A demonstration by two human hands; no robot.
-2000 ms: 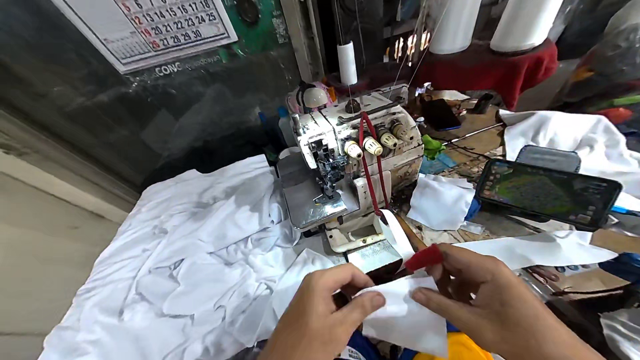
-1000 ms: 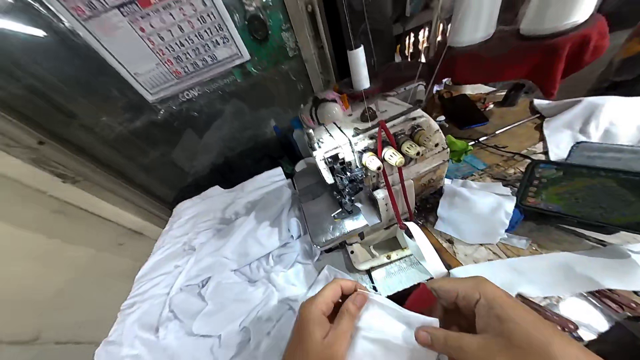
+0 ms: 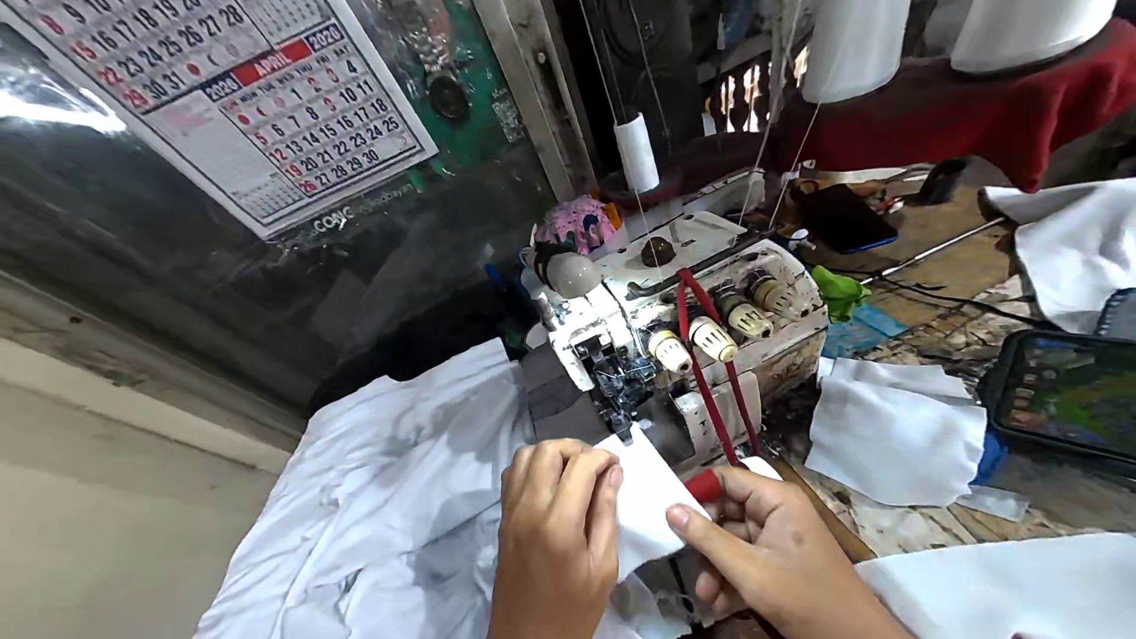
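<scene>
A white fabric piece (image 3: 652,501) lies with its far corner at the presser foot (image 3: 621,426) of an overlock sewing machine (image 3: 692,311). My left hand (image 3: 559,524) rests on the piece's left edge, fingers curled over it. On the other side, my right hand (image 3: 768,550) pinches the right edge between thumb and fingers. Something red (image 3: 706,485) shows at my right index finger; whether it is a wrap or a held item, I cannot tell. A red cord (image 3: 710,390) loops down the machine's front past the tension dials.
A heap of white cloth (image 3: 382,497) lies left of the machine. Cut white pieces (image 3: 896,435), a lit phone (image 3: 1065,399) and a dark phone (image 3: 843,217) are on the worktable at right. White thread cones (image 3: 856,49) stand behind, and a calendar (image 3: 293,106) hangs at the upper left.
Both hands have moved with the white piece from in front of the machine up to its presser foot. The left hand now lies flatter, knuckles up. The view has shifted closer.
</scene>
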